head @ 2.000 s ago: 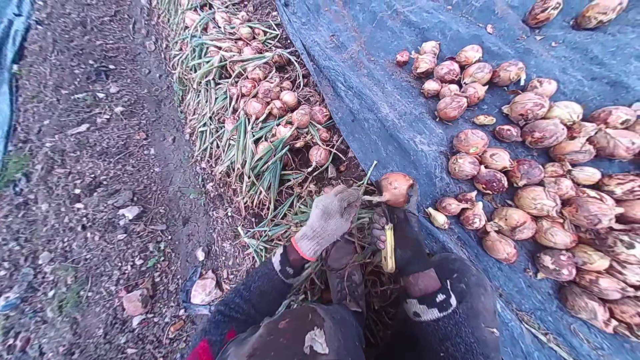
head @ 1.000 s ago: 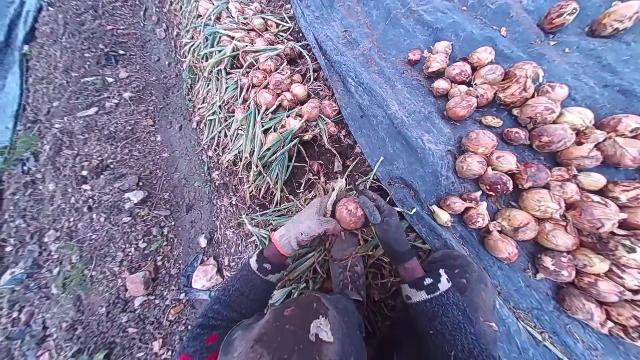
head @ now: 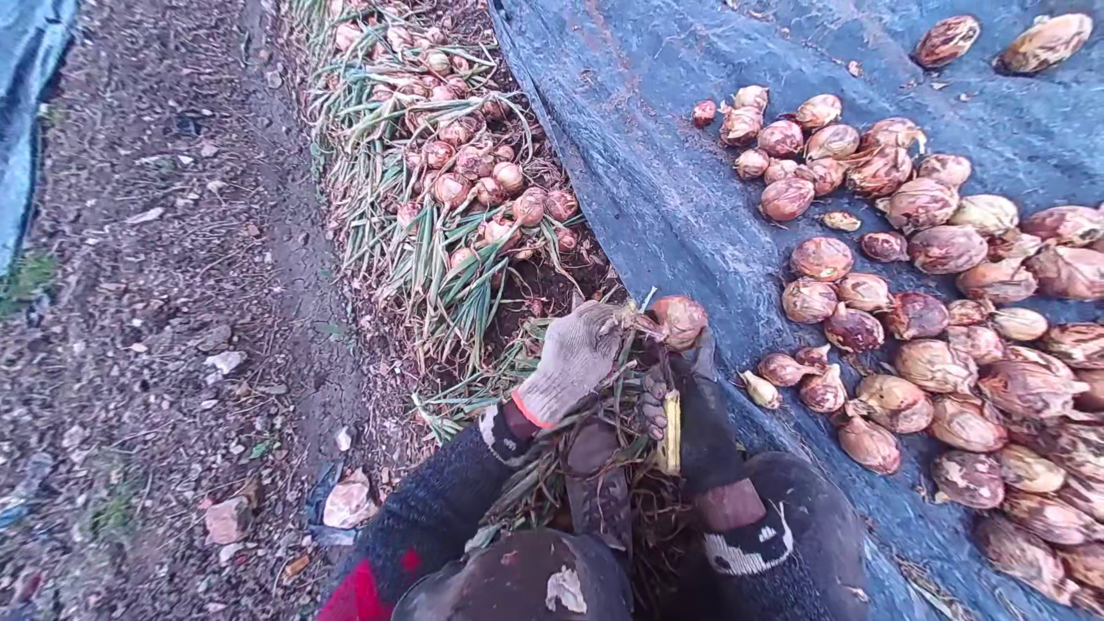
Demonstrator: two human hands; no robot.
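Observation:
My left hand (head: 576, 360), in a pale knit glove, grips the neck and leaves of an onion (head: 679, 322). The bulb points to the right, up against the fingertips of my right hand (head: 690, 405), which wears a dark glove. That hand is closed around a yellow-handled tool (head: 671, 431); its working end cannot be made out between the hands. Cut leaves and dry roots (head: 526, 496) lie below my hands, over and around my legs. Onions with green tops (head: 474, 164) are heaped on the soil ahead.
A blue ground sheet (head: 638, 190) spreads to the right, with many loose trimmed onions (head: 936, 366) on it. Bare stony soil (head: 172, 345) runs along the left, with a large stone (head: 348, 504) near my left sleeve. Another blue sheet (head: 30, 103) edges the far left.
One second ago an onion was upright between both hands; now the bulb lies to the right of my left hand, its neck gripped. The yellow handle, hidden then, shows again in my right hand.

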